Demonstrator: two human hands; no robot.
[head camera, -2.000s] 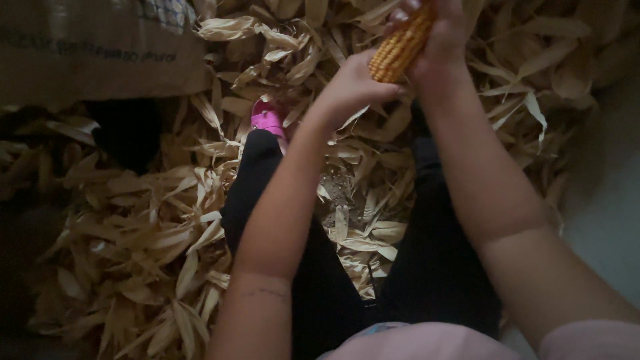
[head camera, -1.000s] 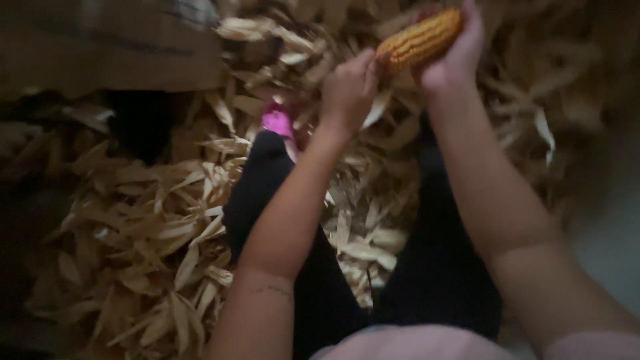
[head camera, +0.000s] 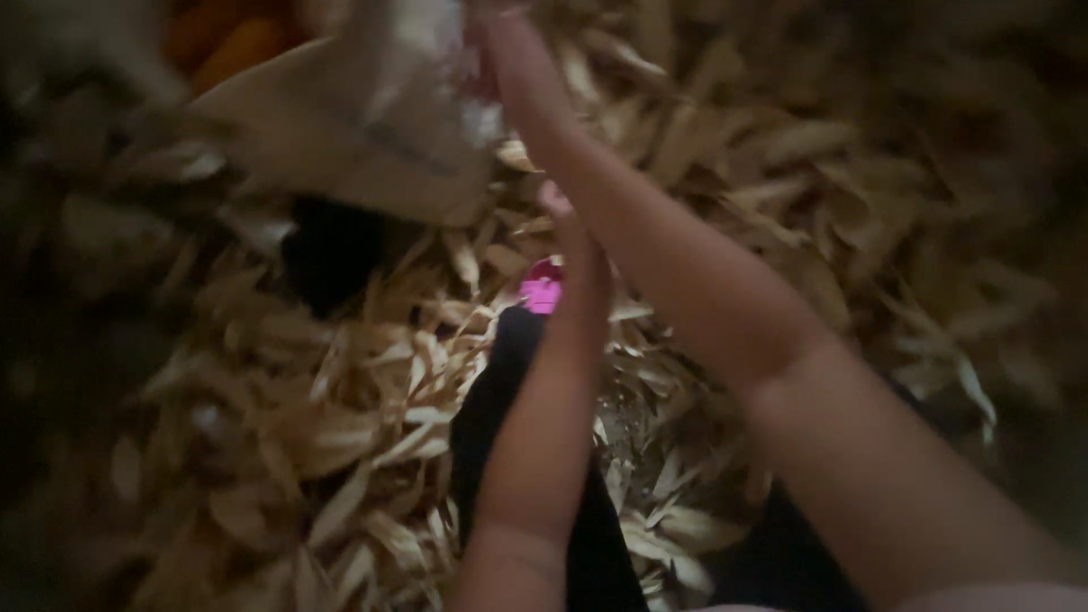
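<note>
My right hand (head camera: 497, 55) is at the top of the head view, beside the upper side of a woven sack (head camera: 340, 144). It is blurred and cut by the frame edge, so its hold cannot be made out. My left hand (head camera: 557, 200) is lower, mostly hidden behind my right forearm, with only a bit of it showing. Orange ears of corn (head camera: 242, 51) show blurred in the sack's mouth at the upper left. The ear of corn held earlier cannot be clearly seen.
Dry corn husks (head camera: 365, 433) cover the floor around my legs. A pink shoe (head camera: 541, 287) is just left of my left forearm. A dark object or shadow (head camera: 331, 255) lies below the sack.
My right hand has moved left from the front to the sack, crossing over my left arm. Both hands were at a yellow ear of corn before. The view has shifted left.
</note>
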